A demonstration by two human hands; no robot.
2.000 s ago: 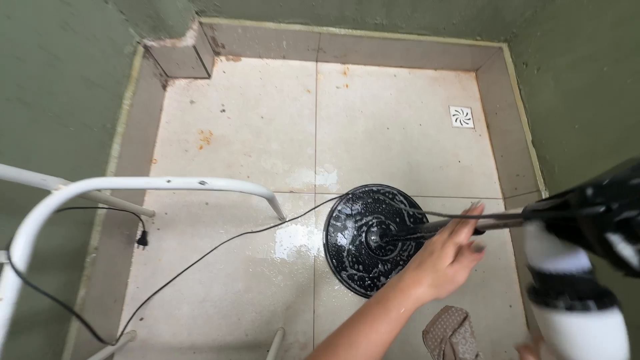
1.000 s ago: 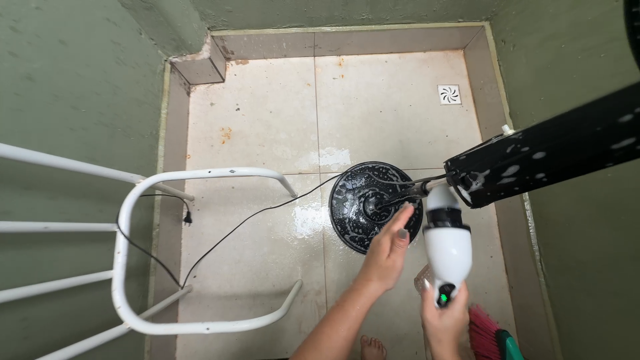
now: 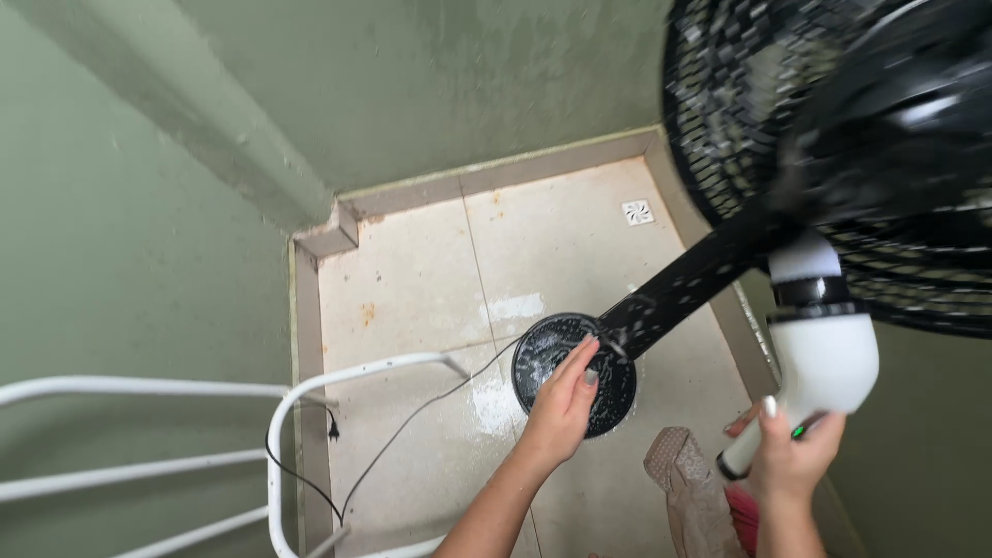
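Observation:
A black pedestal fan stands at the right, its caged head (image 3: 744,116) close to the camera and its pole (image 3: 682,279) running down to a round base (image 3: 612,395) on the tiles. Soapy foam covers the pole and base. My right hand (image 3: 798,449) grips the handle of a white and black electric scrubber (image 3: 825,356), which has a green light; the scrubber's head is up by the fan's pole, its brush hidden. My left hand (image 3: 566,403) is held out with fingers extended over the base, holding nothing; whether it touches the pole is unclear.
A white metal frame (image 3: 279,465) is at the left, with a black power cord (image 3: 403,426) and plug (image 3: 333,428) by it. A floor drain (image 3: 638,212) lies near the far corner. A patterned cloth (image 3: 690,488) hangs or lies at the bottom. Green walls surround the tiled floor.
The scrubber in my right hand has moved up along the fan, from the lower pole to near the fan's head. The view has shifted, showing more of the fan's cage.

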